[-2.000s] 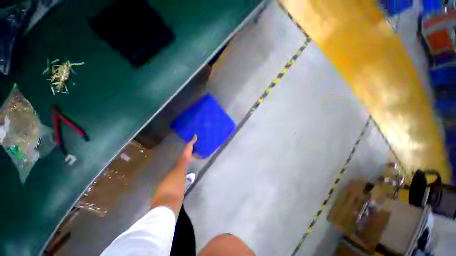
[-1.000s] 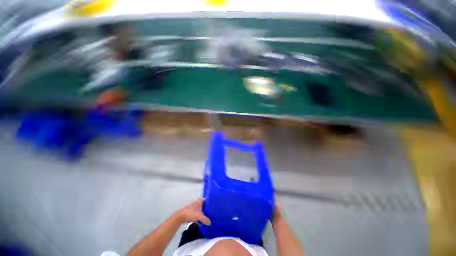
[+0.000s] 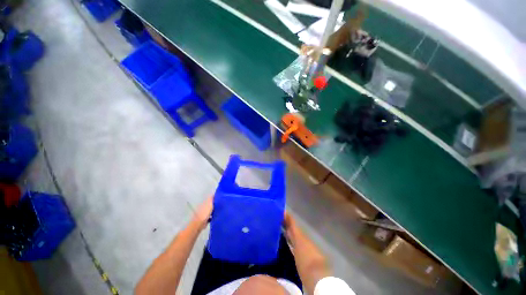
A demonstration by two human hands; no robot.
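A blue plastic stool is held in front of my body, its seat facing me and its legs with a cut-out opening pointing away. My left hand grips its left side. My right hand is at its right side, the fingers partly hidden by the stool. Both hands are bare and somewhat blurred.
A long green bench runs diagonally on the right, bearing an orange fixture, a black tangled heap and clear bags. Blue crates and another stool stand beside it. More crates line the left. Cardboard boxes lie underneath.
The stool was low by the bench with one hand at it; now both hands hold it before my body. The view has swung left along the bench, and the orange fixture is nearer.
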